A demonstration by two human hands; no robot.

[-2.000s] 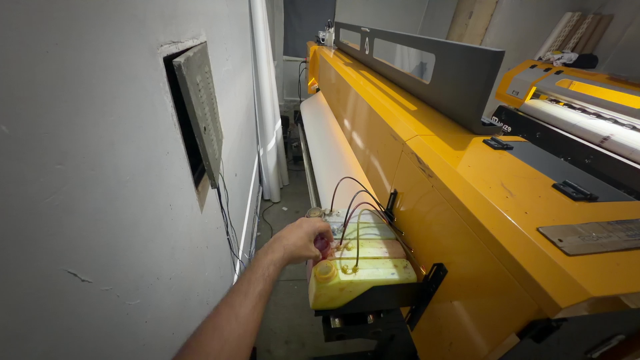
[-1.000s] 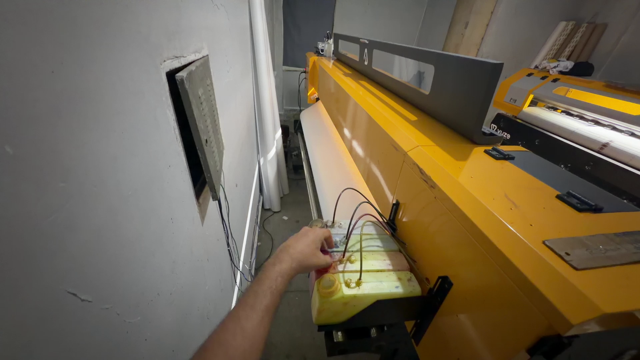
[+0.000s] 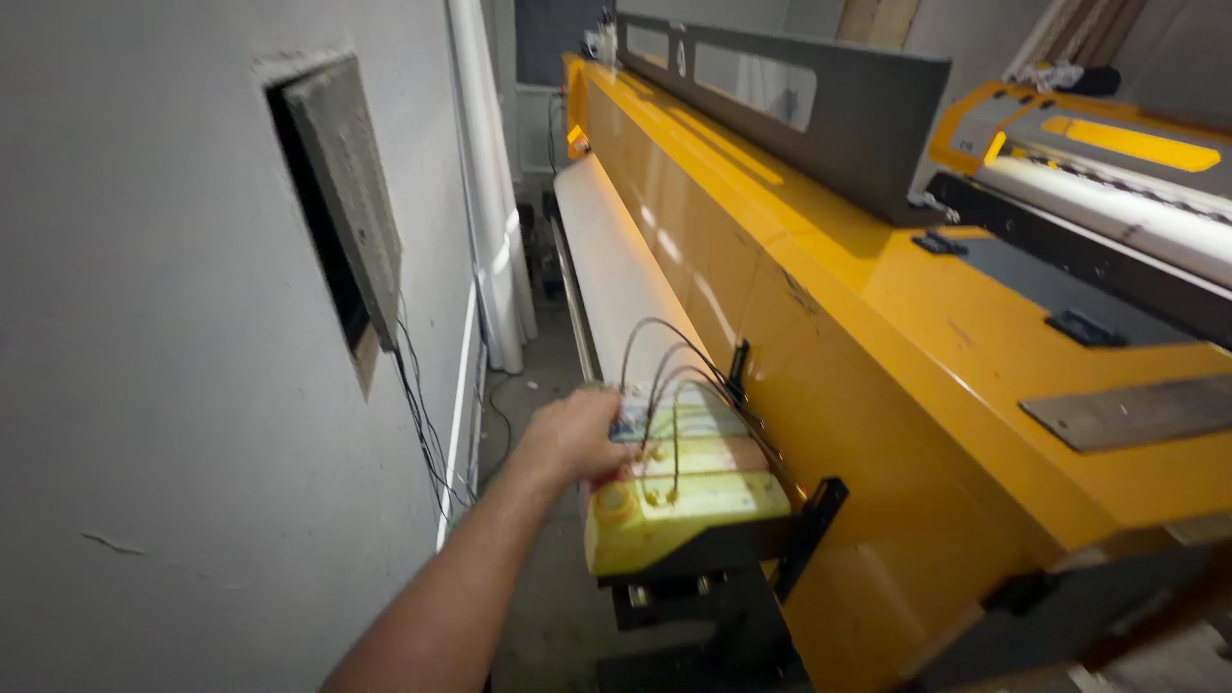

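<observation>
My left hand [image 3: 576,433] reaches over the near left side of several plastic ink tanks set side by side. Its fingers touch the caps at the left edge of the row, beyond the yellow ink tank [image 3: 693,505]; whether they grip one is hidden. The yellow tank's own cap [image 3: 614,500] shows just nearer than the hand. Thin dark ink tubes [image 3: 659,337] arch up from the tank tops toward the yellow printer body [image 3: 828,385]. A black metal bracket [image 3: 751,544] holds the tanks. My right hand is out of view.
On the left, a wall panel [image 3: 351,192] stands ajar with cables [image 3: 419,423] hanging below. White sheet media [image 3: 616,269] runs along the large-format printer. A metal plate [image 3: 1136,409] lies on the yellow top. Another printer [image 3: 1088,144] stands at the back right.
My left hand has moved farther along the row of tanks, away from the yellow tank's cap. A blue patch now shows beside its fingers.
</observation>
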